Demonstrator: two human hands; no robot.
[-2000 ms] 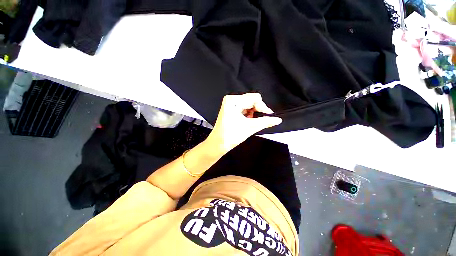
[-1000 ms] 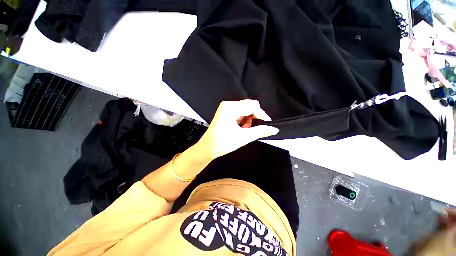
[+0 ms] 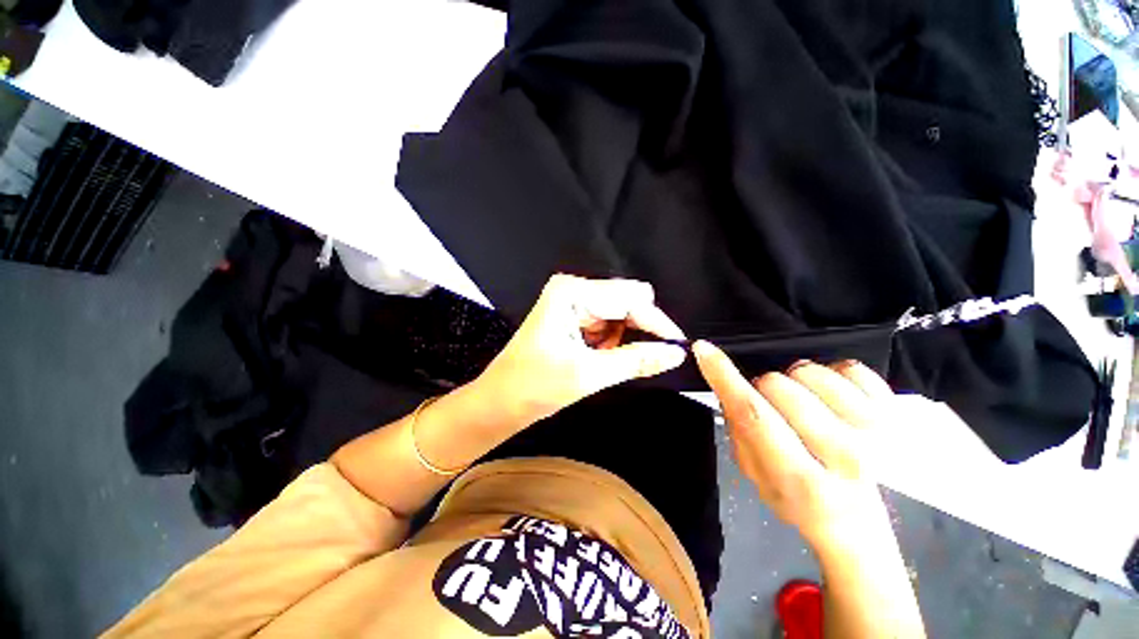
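Observation:
The black garment [image 3: 737, 162] is spread over the white table and hangs at the near edge. Its folded edge [image 3: 799, 350] runs right from my fingertips as a narrow straight black band. My left hand [image 3: 581, 340] pinches the left end of this edge between thumb and forefinger. My right hand [image 3: 799, 431] touches the edge beside the left fingertips, forefinger extended, other fingers curled. A needle or thread is too small to make out. A white-and-grey patterned trim [image 3: 968, 311] lies at the right end of the edge.
Black snips or tweezers [image 3: 1099, 414] lie on the table [image 3: 325, 119] at right. Pink cloth bits [image 3: 1102, 225] and a phone-like rectangle [image 3: 1092, 81] are at far right. A black crate [image 3: 88, 197], a black cloth heap [image 3: 237, 362] and a red object [image 3: 799, 609] are below.
My right hand has come in from the lower right to the folded edge beside my left fingertips. My left hand still pinches the cloth. The view has shifted slightly.

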